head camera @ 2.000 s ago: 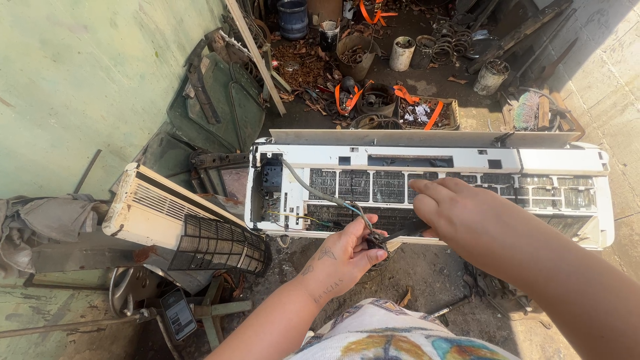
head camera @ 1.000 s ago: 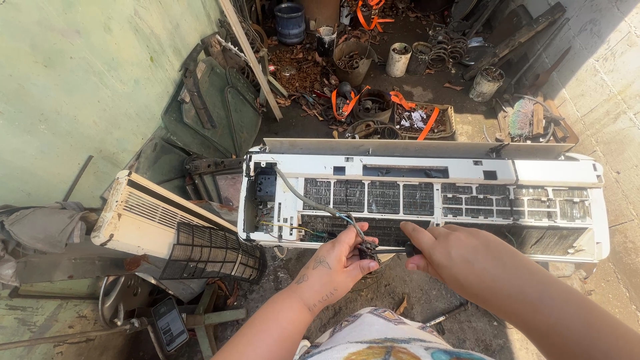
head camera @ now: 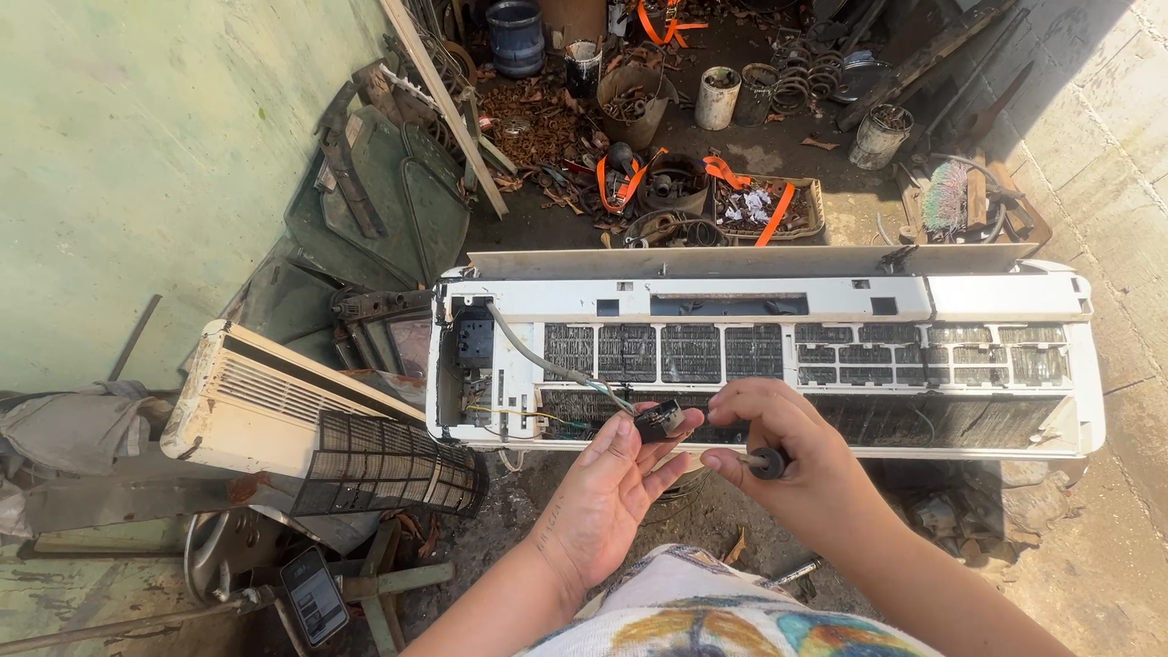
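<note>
A white wall-type air conditioner indoor unit (head camera: 976,297) lies across the view, its cover off and its black coil fins showing behind a white grid. My left hand (head camera: 611,484) holds a small black terminal block (head camera: 659,420) by its sides, over the unit's near edge. A grey cable (head camera: 525,347) runs from the block to the unit's open left compartment. Just right of the block, my right hand (head camera: 789,456) holds a small tool with a round dark handle end (head camera: 767,463), perhaps a stubby screwdriver; its tip points left and is partly hidden by fingers.
A cream slatted panel (head camera: 205,401) with a black mesh filter (head camera: 365,470) leans at the left. Below it rests a phone (head camera: 315,598). Beyond the unit are a blue container (head camera: 516,36), a bucket of scrap (head camera: 634,105), paint-stained cans (head camera: 718,98) and a tray (head camera: 817,210). A block wall (head camera: 1113,119) stands right.
The round-ended tool now shows in my right hand, which is turned with its fingers toward the terminal block. The block shows more plainly in my left hand than before.
</note>
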